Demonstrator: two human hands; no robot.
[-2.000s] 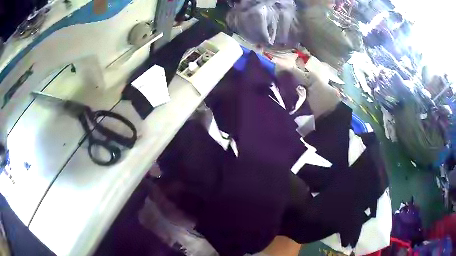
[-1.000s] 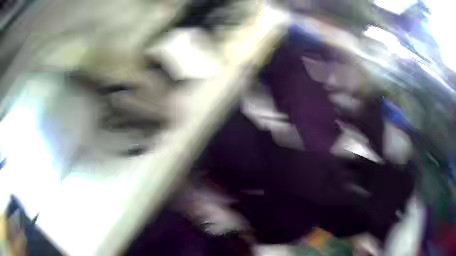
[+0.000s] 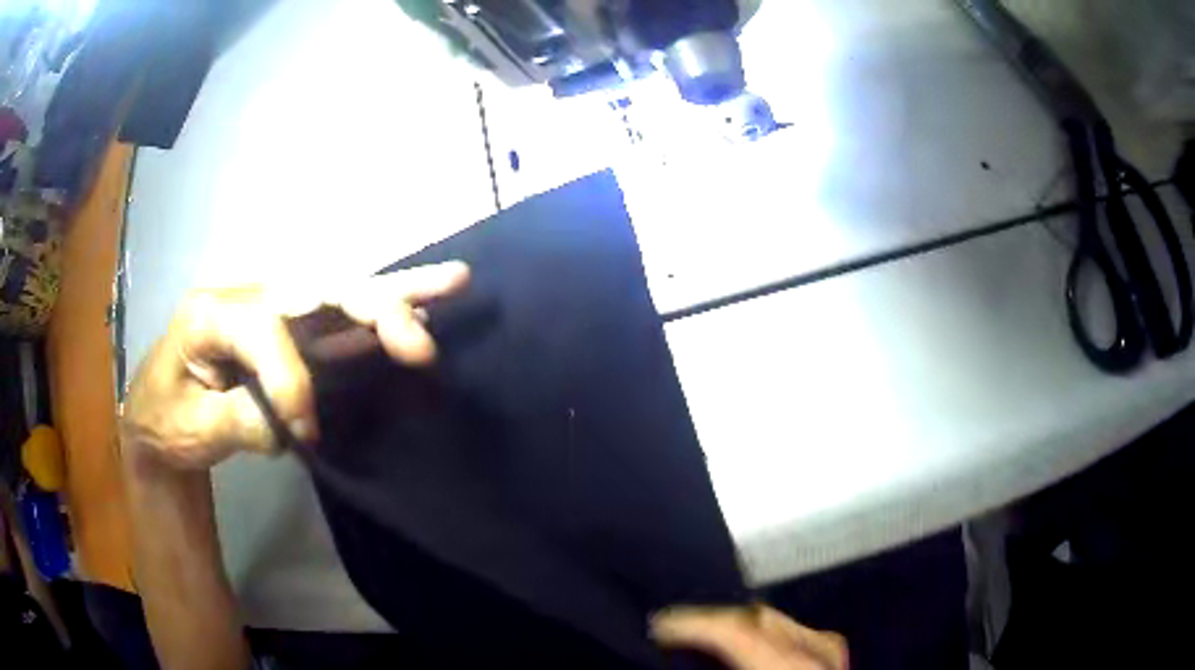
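A dark cut panel [image 3: 564, 393] lies on the white machine table, its pointed top corner a little in front of the needle area. My left hand [image 3: 262, 367] is bare and grips the panel's left edge, with a fold between thumb and fingers and other fingers on the cloth. My right hand [image 3: 754, 639] is at the bottom edge of the view, partly cut off, with its fingers on the panel's lower right edge; its grip is unclear. The sewing machine head [image 3: 616, 39] is at the top; the presser foot is lost in glare.
Black-handled shears [image 3: 1114, 249] lie on the table at the right. A small shiny round part [image 3: 751, 118] is on the bed beside the head. The table's orange-brown edge [image 3: 92, 393] is at the left. Dark cloth [image 3: 878, 602] hangs below the front edge.
The view has swung from the cloth heap and shears to the machine head. Both hands and the panel between them are now clearly in view; the shears now appear at the far right.
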